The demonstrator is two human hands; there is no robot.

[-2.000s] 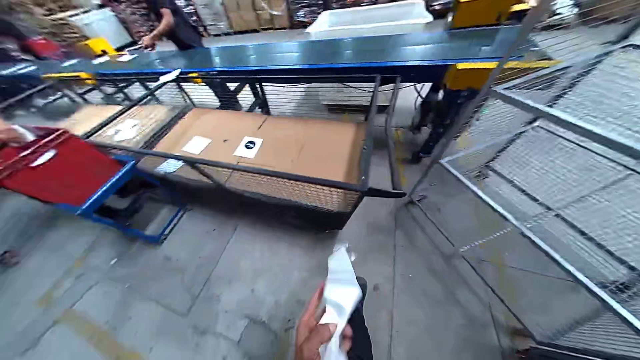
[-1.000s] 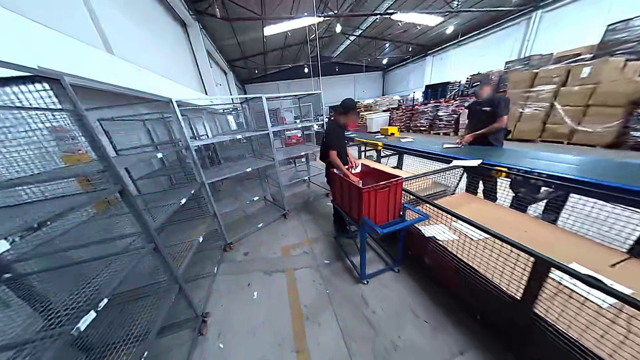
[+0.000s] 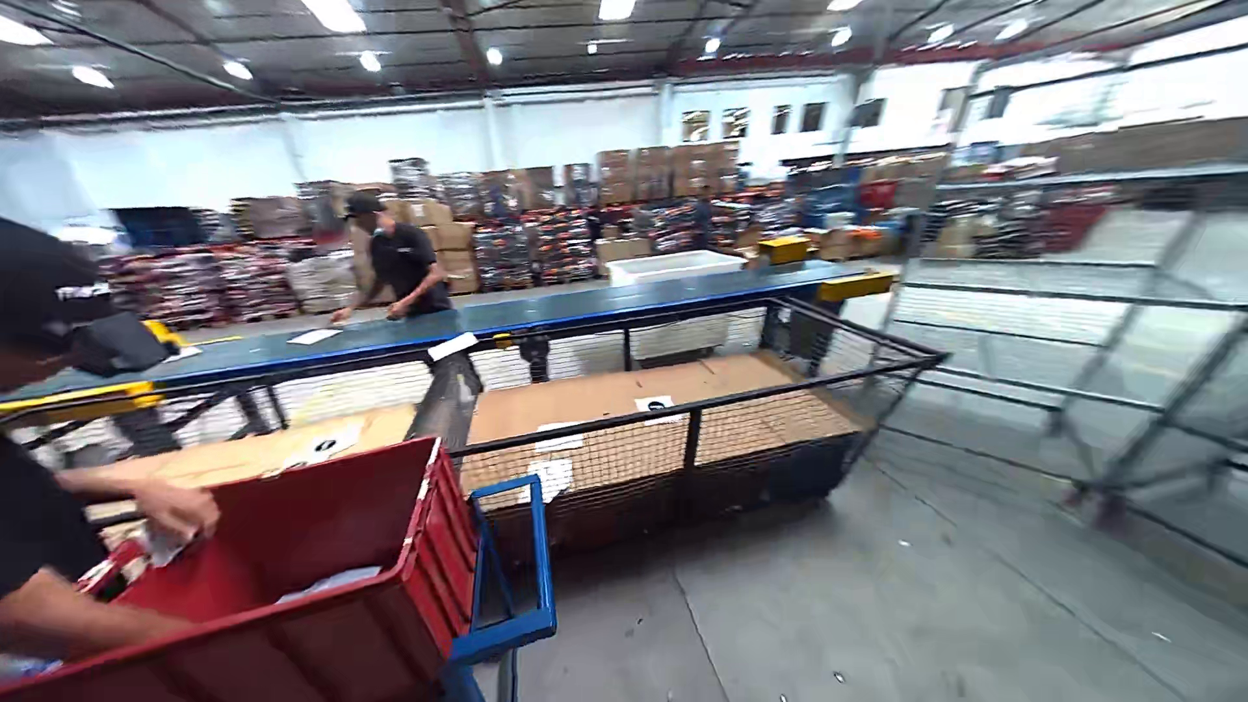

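Note:
Neither my left hand nor my right hand shows in the head view now. At the lower left stands a red plastic bin (image 3: 429, 575) on a blue metal cart frame (image 3: 502, 634); a few pale plastic packages (image 3: 331, 583) lie inside it. A co-worker at the left edge reaches both arms into the bin, one hand (image 3: 180, 512) at a package. To the right of the bin is a black wire-mesh cage cart (image 3: 694, 429) with large cardboard (image 3: 624, 395) in it, bearing white labels.
A conveyor belt (image 3: 585, 300) runs behind the carts, with white packages on it. Another co-worker (image 3: 405, 263) stands beyond it. A white tub (image 3: 673, 265) is behind the belt. Metal mesh shelving (image 3: 1072, 292) stands at the right. Stacked boxes (image 3: 673, 171) line the back.
The view has swung strongly. A hand with a white package was visible two seconds ago; no hand of mine shows now. The red bin and the co-worker beside it appear much nearer.

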